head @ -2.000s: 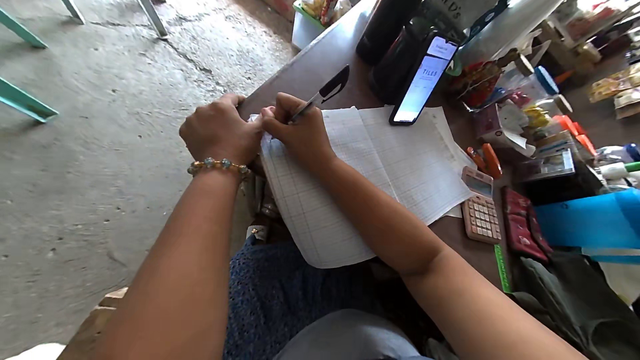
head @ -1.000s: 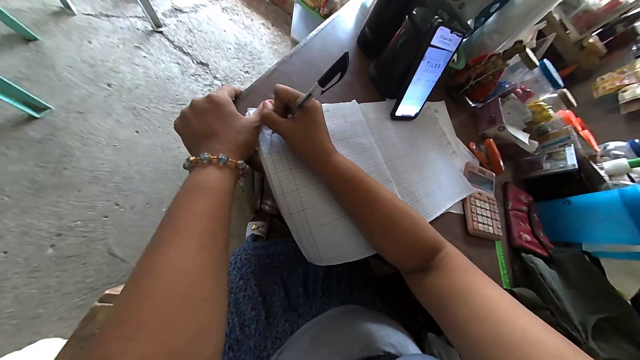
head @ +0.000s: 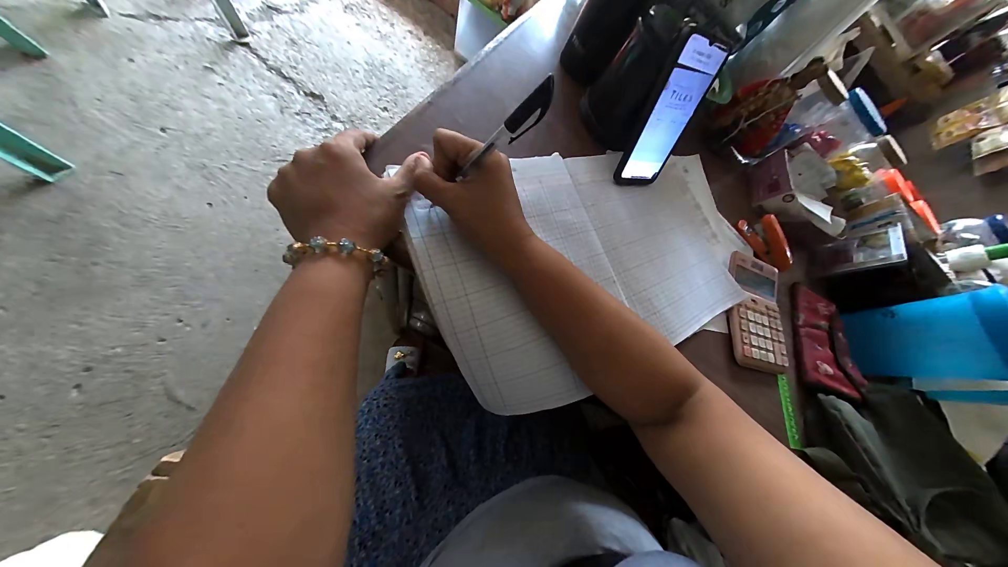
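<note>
A ruled sheet of paper (head: 504,315), creased down its middle, lies on the brown table (head: 480,102). My right hand (head: 476,189) is closed around a black-capped pen (head: 516,122), its lower end near the sheet's upper left corner; the tip is hidden by my fingers. My left hand (head: 342,189), with a beaded bracelet (head: 335,248) on the wrist, rests at the table's left edge, its thumb on the paper's corner and touching my right fingers. Whether the left fingers grip the edge is hidden. A lit smartphone (head: 669,110) leans upright beyond the sheet, its lower end on the paper.
Right of the sheet lie a pink calculator (head: 760,323), an orange-handled tool (head: 768,240), a dark red wallet (head: 823,342) and a green ruler (head: 788,409). Black containers (head: 630,79) stand behind the phone. A blue folder (head: 929,335) and cluttered small goods fill the right side.
The pen in my right hand has tilted slightly more upright since the earliest frame. My left hand stays at the paper's corner.
</note>
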